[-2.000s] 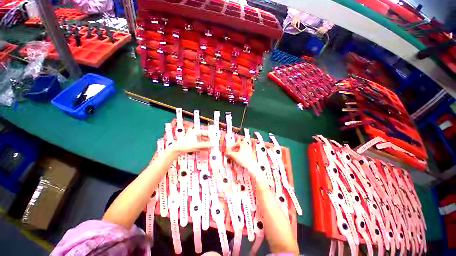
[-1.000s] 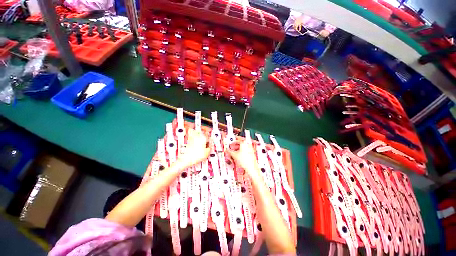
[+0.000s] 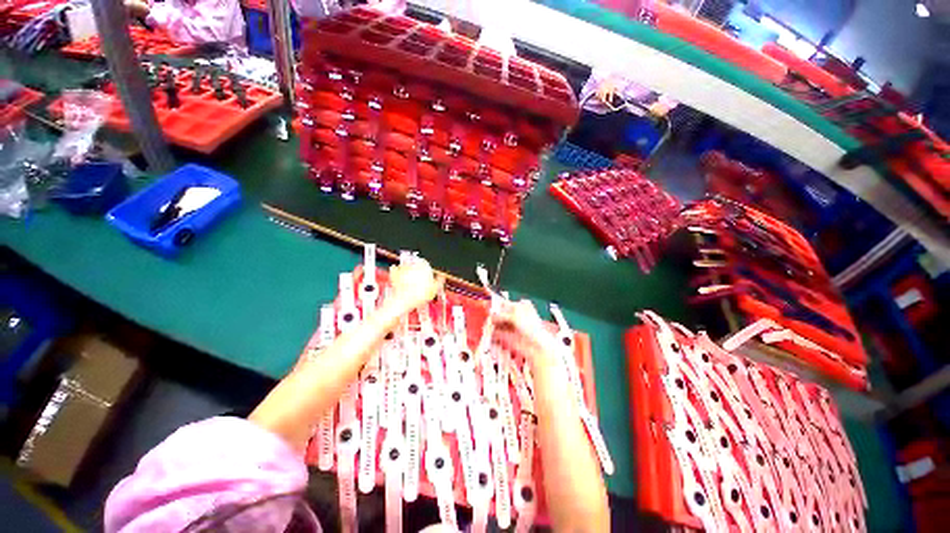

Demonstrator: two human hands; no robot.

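Observation:
Smartwatches with pale straps (image 3: 439, 462) lie face down in rows on a red tray (image 3: 586, 364) in front of me. My left hand (image 3: 414, 281) is curled at the tray's back edge. It appears closed on a smartwatch, mostly hidden by the hand; a pale strap end shows just above it. My right hand (image 3: 523, 319) is to its right over the back rows, fingers pinched on a smartwatch whose pale strap (image 3: 485, 279) sticks up and leans left. Red tray surface shows between my hands.
A second tray of pale-strapped watches (image 3: 729, 437) is at right. Tall stacked red trays (image 3: 417, 141) stand behind. A blue bin (image 3: 175, 208) is at left and a thin tan strip (image 3: 344, 231) behind my tray. Dark-strapped watches (image 3: 776, 260) are far right. Another person's hands (image 3: 633, 99) show beyond.
My left hand has moved back to the tray's rear edge. The right hand has lifted a strap from its row. Straps between the hands have left their places, exposing red tray. The view has shifted slightly.

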